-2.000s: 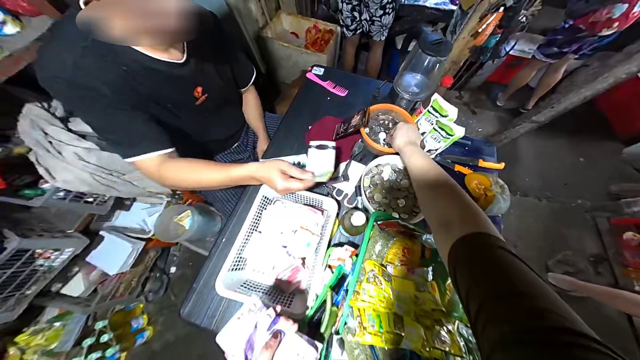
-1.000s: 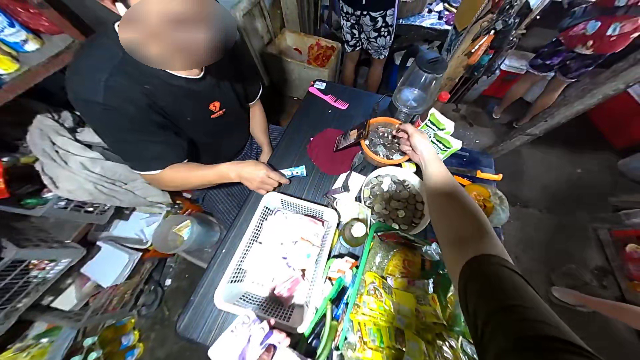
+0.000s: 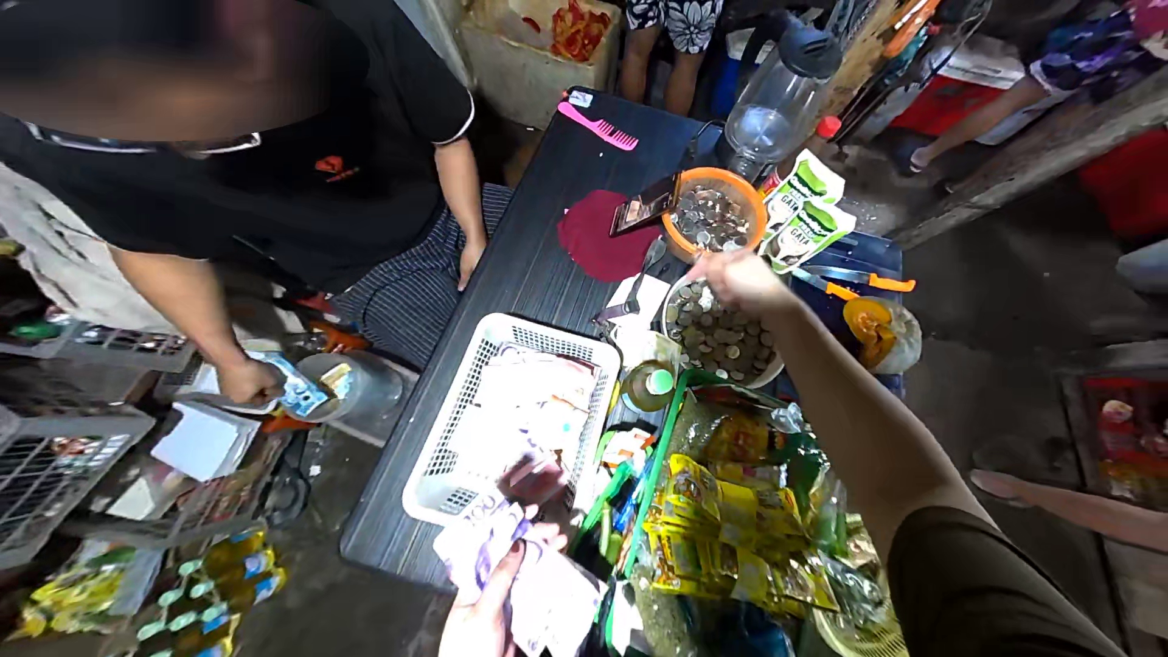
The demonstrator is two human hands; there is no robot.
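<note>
My left hand [image 3: 497, 593] grips several banknotes [image 3: 547, 598] at the bottom, beside a white plastic basket [image 3: 422, 497] that holds more paper notes. My right hand [image 3: 744, 281] is over the near rim of an orange bowl of coins [image 3: 716, 214] and the far edge of a white bowl of coins [image 3: 721, 338]. Its fingers are bunched and blurred; whether a coin is between them cannot be told. Across the table a person's hand [image 3: 248, 381] holds a blue banknote [image 3: 299, 388] over a grey container [image 3: 365, 388].
A green basket of yellow packets [image 3: 707, 511] and a bottle with a pale green cap [image 3: 648, 386] stand near the white bowl. Orange-handled knives [image 3: 858, 276] and a cut squash [image 3: 871, 333] lie at right. A glass blender jar [image 3: 771, 109] and a pink comb [image 3: 598, 126] are farther back.
The seated person's hand has moved left from the table to the grey container with the blue note. My right hand has moved from the orange bowl's right side to its near rim.
</note>
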